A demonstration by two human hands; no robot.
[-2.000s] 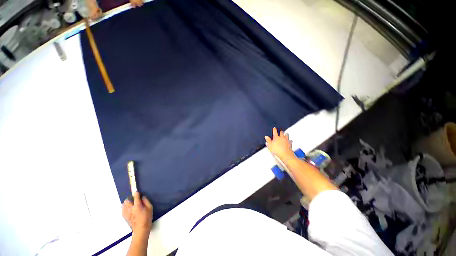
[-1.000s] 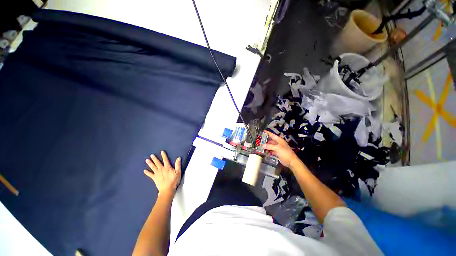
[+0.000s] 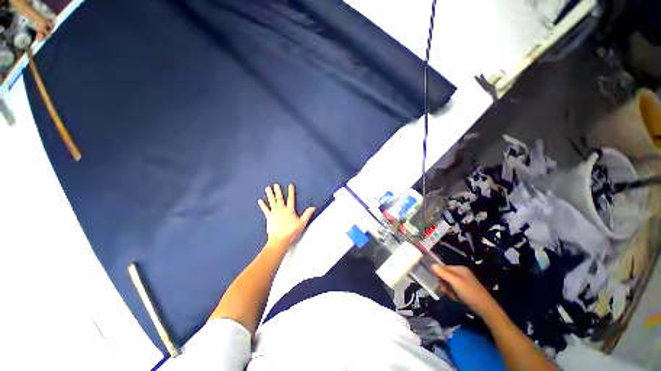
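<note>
Dark navy fabric covers much of the table, with a thick fold at its right side. My left hand lies flat on its near edge, fingers spread. The end cutter, with a pale cylindrical handle and a blue-and-white unit, sits on the guide rail beyond the near table edge. My right hand is at the rail's near end, beside the cutter; its fingertips are partly hidden, so its hold is unclear. A pale bar lies at the near left cloth edge. An orange-brown strip lies at the far left.
A dark cord hangs down to the cutter. White table shows left of the cloth. Scraps and bins are on the floor at the right. Another person's hand is at the far left edge.
The view swung right, then partly back. My left hand left the pale bar and now rests further right on the cloth. My right hand moved from the cloth edge to the cutter, then to the rail end.
</note>
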